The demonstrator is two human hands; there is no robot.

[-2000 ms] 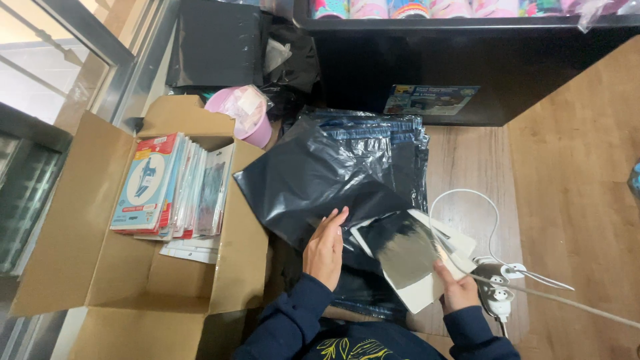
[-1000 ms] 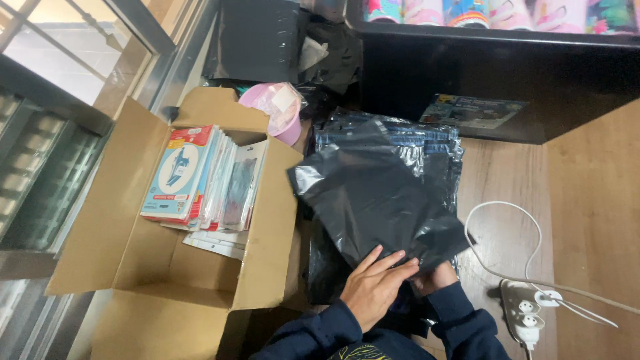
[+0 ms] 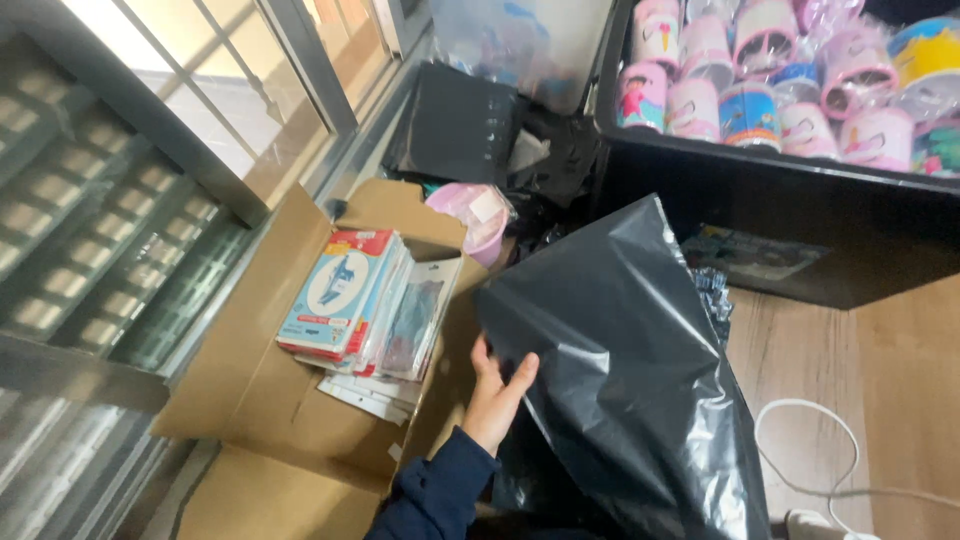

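A black plastic mailing bag (image 3: 622,360) lies tilted across the lower middle of the view, its upper corner pointing toward the black bin. My left hand (image 3: 499,390) has the bag's left edge between thumb and fingers. My right hand is not visible; the bag or the lower frame edge may hide it. Behind the bag, a bit of the stack of plastic-wrapped packs (image 3: 712,300) shows. Left of my hand stands an open cardboard box (image 3: 255,390) with flat packaged items (image 3: 341,289) upright inside.
A large black bin (image 3: 750,195) holds wrapped printed cups (image 3: 750,112). A pink bucket (image 3: 487,225) stands behind the cardboard box, near more black plastic bags (image 3: 457,124). At right, a white cable (image 3: 855,450) crosses the wooden floor beside a power strip (image 3: 814,525). A window frame (image 3: 300,67) borders the left.
The black bag now covers more of the lower middle. My left hand has moved to its left edge, and my right hand has gone from sight. The view has shifted.
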